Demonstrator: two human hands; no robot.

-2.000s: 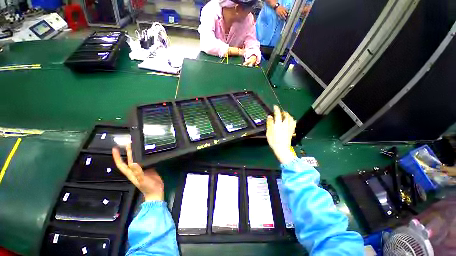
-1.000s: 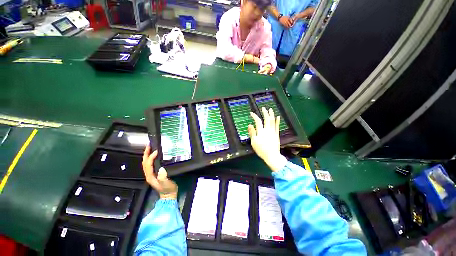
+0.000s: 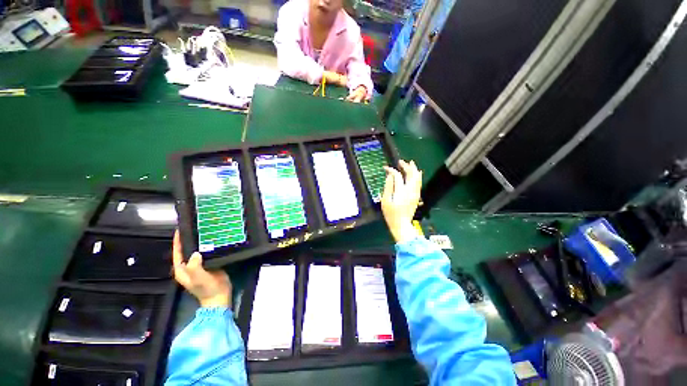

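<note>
A black phone tray (image 3: 290, 243) lies tilted in front of me with four smartphones. Three screens show green rows or partly white rows, and the third smartphone (image 3: 335, 185) is plain white. My left hand (image 3: 202, 277) grips the tray's lower left corner, thumb on its front rim. My right hand (image 3: 401, 197) is at the right end, fingertips at the edge of the fourth smartphone (image 3: 370, 170); it holds nothing that I can see. A second tray (image 3: 301, 357) below holds phones with white screens, its right end partly hidden by my right sleeve.
A tray of dark phones (image 3: 105, 315) lies at left. Stacked trays (image 3: 113, 69) and white cables (image 3: 197, 56) are at the back. A person in pink (image 3: 322, 47) sits across the bench. Black panels, a blue bin (image 3: 600, 249), a dark tray and a fan (image 3: 578, 369) are at right.
The third screen has turned from green rows to plain white. My right hand has moved from over the screens to the tray's right end. The view has shifted; earlier the screens were dimmer.
</note>
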